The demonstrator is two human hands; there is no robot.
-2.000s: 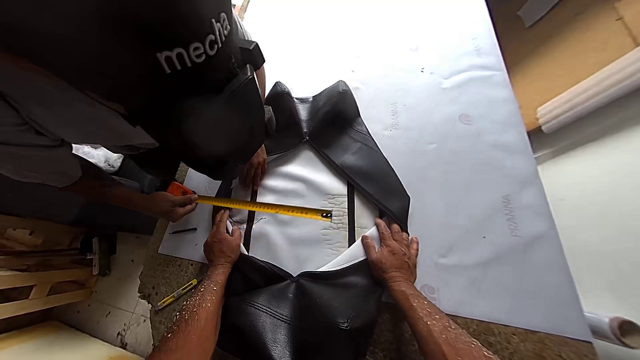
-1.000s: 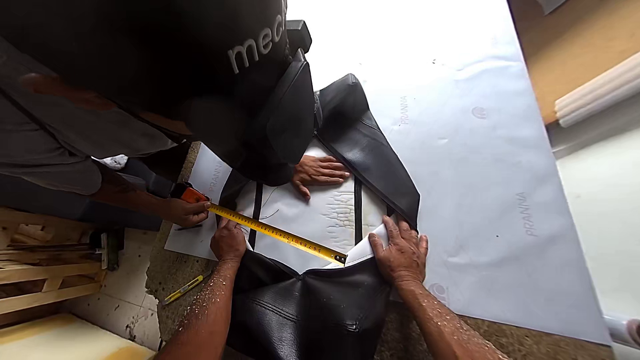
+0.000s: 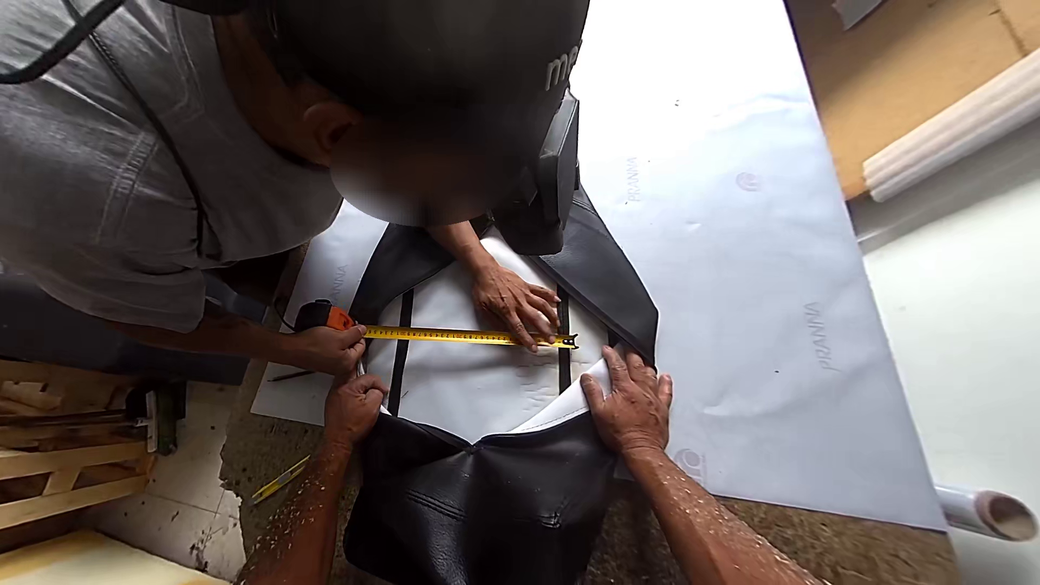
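A sewn black leather-like cover [image 3: 487, 496] with a white backing [image 3: 455, 382] lies turned partly back on a white sheet. My left hand [image 3: 354, 408] grips its left edge with curled fingers. At the right edge, my right hand [image 3: 632, 400] holds the folded white flap [image 3: 569, 404] and black material. Between my hands and a little beyond them, an extended yellow tape measure [image 3: 463, 335] crosses the backing and its dark strips. A co-worker's hand holds the orange and black tape case [image 3: 323, 315]; the co-worker's other hand [image 3: 513, 301] presses near the tape's hooked end.
The co-worker leans over the table from the left, in a dark cap. A yellow cutter knife [image 3: 280, 479] lies at the worn table edge [image 3: 268, 447]. White rolls [image 3: 951, 126] lie at upper right, a clear film roll [image 3: 987, 512] at lower right, and wooden frames [image 3: 73, 479] at left.
The co-worker leans in further. The tape, slanted toward my right hand one second ago, now lies nearly straight across, its end beside the co-worker's fingers. My hands keep hold of the cover's edges.
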